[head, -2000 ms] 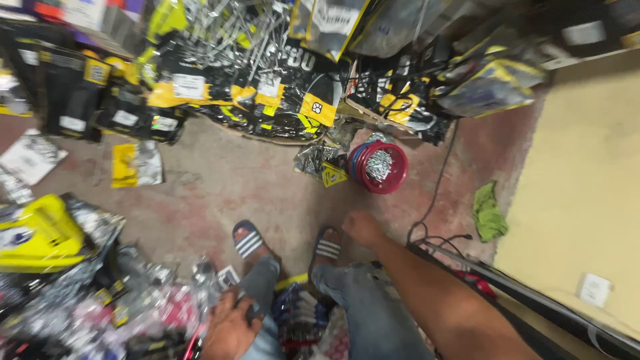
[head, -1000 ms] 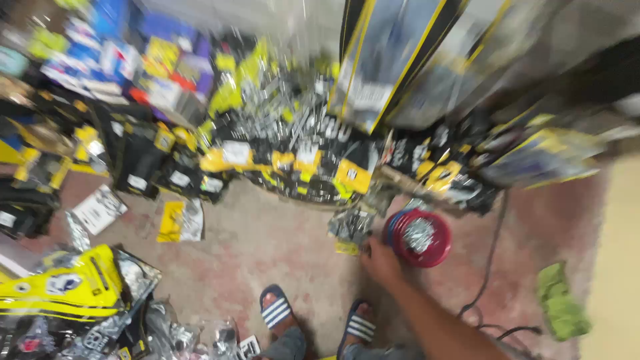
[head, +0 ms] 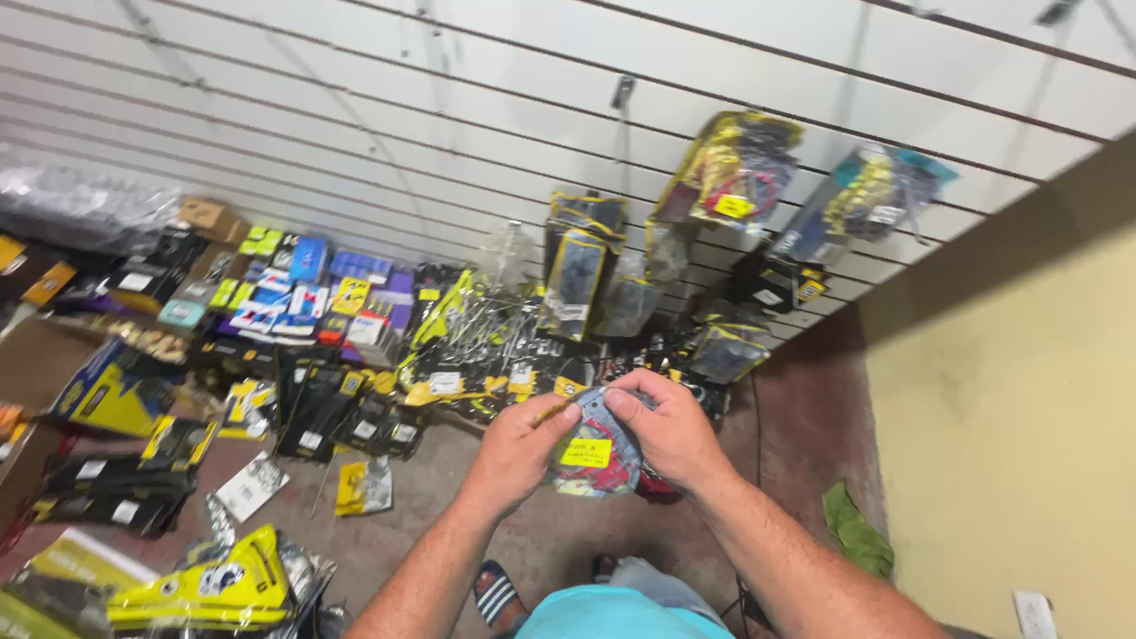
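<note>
A clear plastic packet (head: 596,448) with red contents and a yellow printed label is held up in front of my body. My left hand (head: 524,444) pinches its upper left edge between thumb and fingers. Its upper right edge is gripped by my right hand (head: 661,426). Behind the packet and right hand, a bit of the red bucket (head: 657,487) shows; the rest is hidden. Similar packaged goods (head: 737,177) hang from hooks on the white slatwall above.
Boxes and packets (head: 337,293) are heaped along the foot of the slatwall (head: 355,115). Yellow and black packages (head: 213,581) lie on the floor at lower left. A green cloth (head: 856,532) lies by the beige wall (head: 1003,399), near a dark cable (head: 757,435).
The view has tilted up to the slatwall. My right hand, earlier low beside the red bucket, is now raised. Both hands now hold the plastic packet, which the earlier frames do not show in them.
</note>
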